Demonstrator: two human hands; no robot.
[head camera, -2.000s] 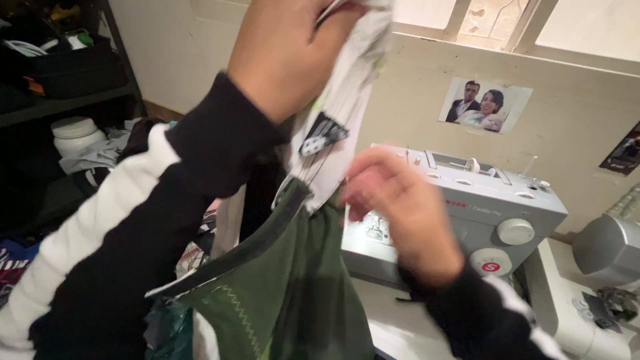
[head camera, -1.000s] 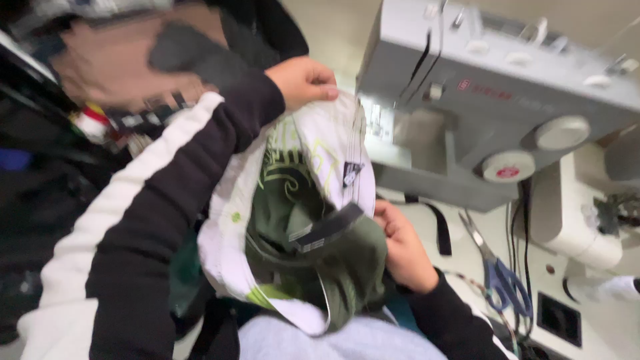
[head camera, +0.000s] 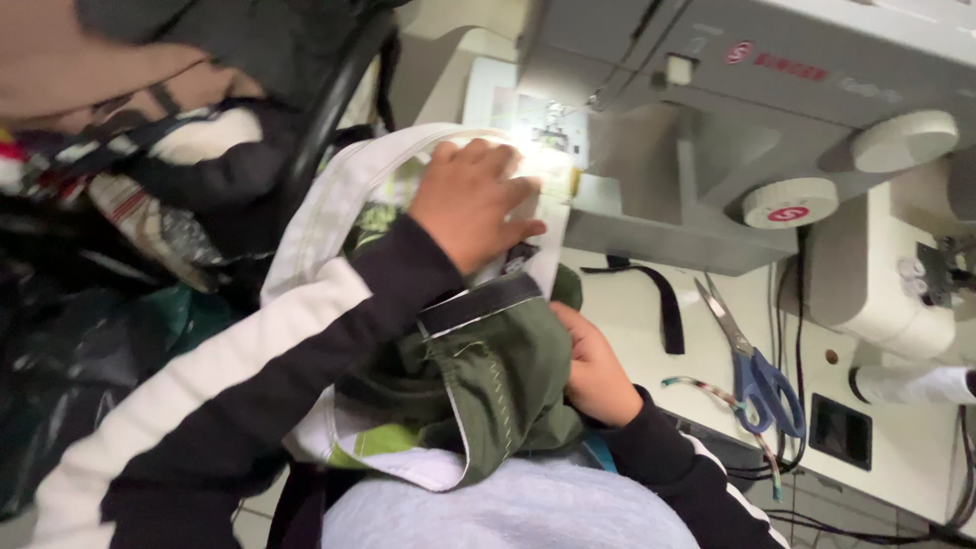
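Note:
A white and dark green garment with a zigzag seam and a black strip along one edge lies bunched between my hands and my lap. My left hand rests, fingers spread, on its white band, just left of the lit needle area of a grey Singer sewing machine. My right hand grips the green cloth at its right side, fingertips partly hidden by the fabric. The far part of the white band reaches the machine's bed; whether it lies under the presser foot is unclear.
Blue-handled scissors, a black strap and a patterned cord lie on the white table at the right. A second white machine and a white thread cone stand beyond. Piled clothes and dark plastic bags fill the left.
The garment, held up two seconds ago, is lowered beside the machine. Since one second ago my left hand has moved onto the white band, and a light shines at the needle. The view has moved closer.

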